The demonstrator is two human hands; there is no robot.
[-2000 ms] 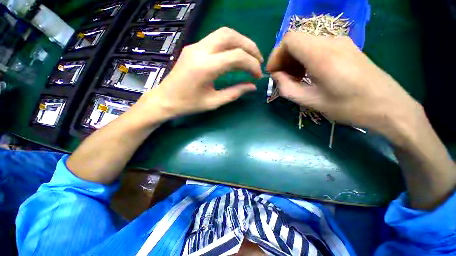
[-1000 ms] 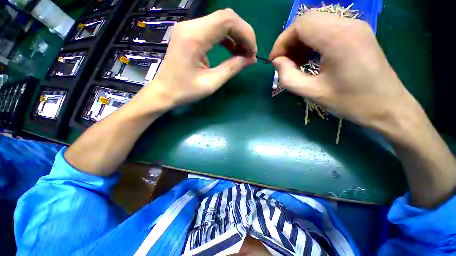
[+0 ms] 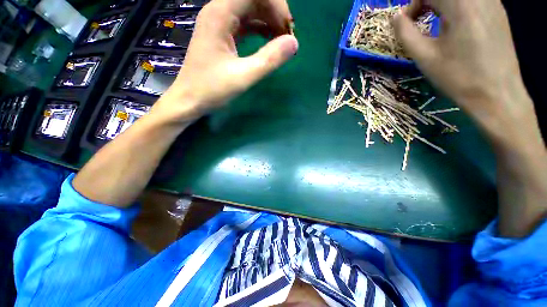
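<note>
My left hand (image 3: 231,66) is raised over the mat left of the blue bin. Its thumb and index fingertip are close together, with a tiny dark and tan bit, apparently the end of a thin strip (image 3: 291,27), between them. My right hand (image 3: 465,51) is over the right side of the blue bin (image 3: 384,56), partly cut off by the top edge. Its fingertips are near the tan strips in the bin, and whether they hold one is unclear. A loose heap of tan strips (image 3: 390,111) lies on the mat in front of the bin.
Long black trays (image 3: 90,114) at the left hold phone mid-frames (image 3: 147,75) with orange tabs. The shiny green mat (image 3: 270,144) has its curved front edge near my body. Clear plastic items (image 3: 63,18) lie at the far left.
My hands have moved apart; the dark strip no longer spans between them. My right hand has moved up and right to the bin, uncovering the loose strips. My left hand is slightly higher and further left.
</note>
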